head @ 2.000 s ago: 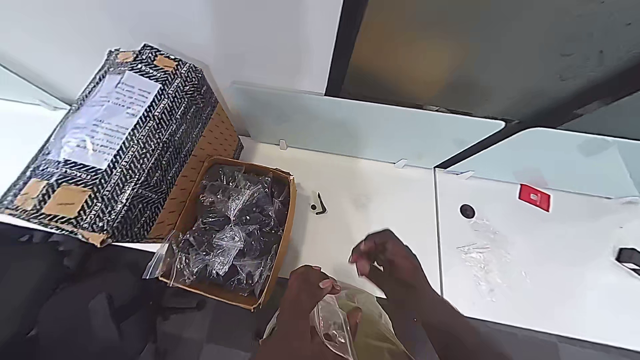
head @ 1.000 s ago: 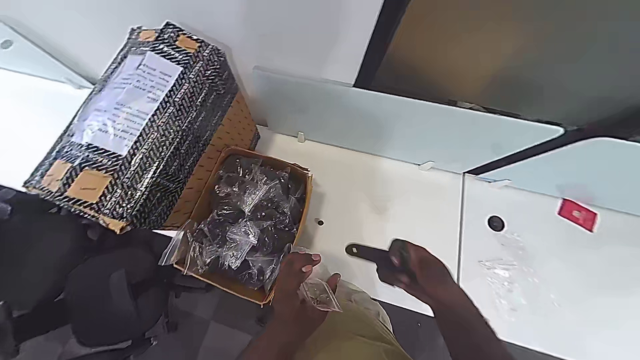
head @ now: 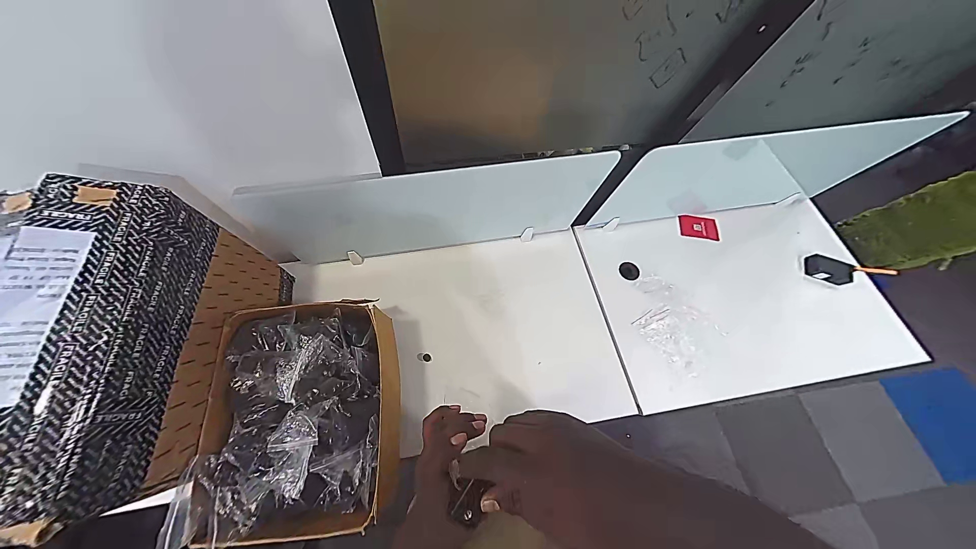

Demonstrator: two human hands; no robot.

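Note:
Low in the head view, my right hand (head: 534,465) curls over a small clear plastic bag with a dark part (head: 469,502) in it, and its fingertips press on the bag. My left hand (head: 438,465) supports the same bag from the left, partly hidden behind the right hand. Left of both hands stands an open cardboard box (head: 389,412) holding several clear zip bags (head: 297,435) with dark parts inside. A small round black piece (head: 425,357) lies on the white desk (head: 496,320) beyond my hands.
At the left is a large carton (head: 114,328) wrapped in printed tape. Low frosted dividers (head: 442,202) edge the desks. On the right desk are loose clear plastic bags (head: 671,332), a red card (head: 698,227) and a black object (head: 829,270) with an orange strip.
My hands have come together; the dark tool-like part seen in my right hand a second ago is now down at the clear bag. The view has swung to the right.

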